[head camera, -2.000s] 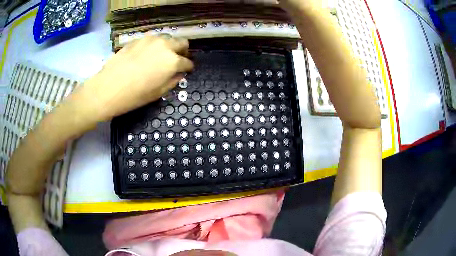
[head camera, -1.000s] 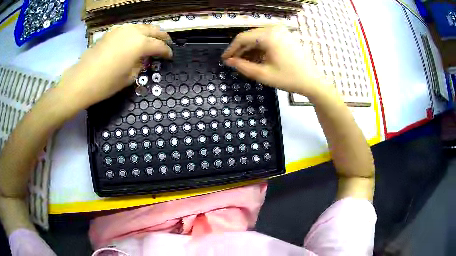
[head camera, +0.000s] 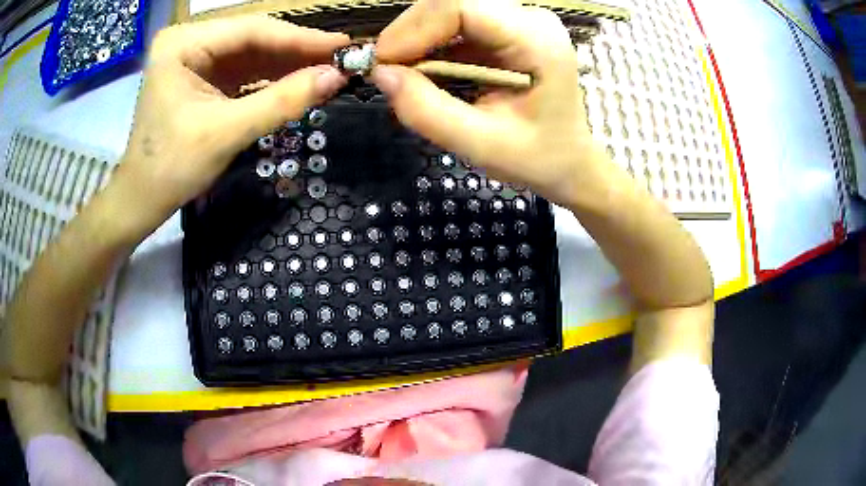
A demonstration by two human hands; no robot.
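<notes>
My left hand (head camera: 237, 90) and my right hand (head camera: 475, 95) meet above the back of the tray. Their fingertips pinch a small round metal part (head camera: 357, 60) between them. A thin pale tan stick (head camera: 475, 73) lies under the fingers of my right hand and points right. The black parts tray (head camera: 380, 364) holds rows of seated parts (head camera: 378, 285) with bright centres in dark rings. Loose silver discs with centre holes (head camera: 289, 167) lie in a cluster at its upper left. The hands hide part of the tray's back edge.
A blue bin (head camera: 57, 81) of loose silver pieces stands at the upper left. Slotted off-white boards lie left (head camera: 52, 180) and right (head camera: 665, 123) of the tray. A brown-edged pile (head camera: 318, 14) is behind it. Yellow and red tape (head camera: 736, 199) mark the white bench.
Both hands have come together above the tray's back edge, with the small metal part between the fingertips. The tan stick now shows at my right hand. The view has shifted slightly.
</notes>
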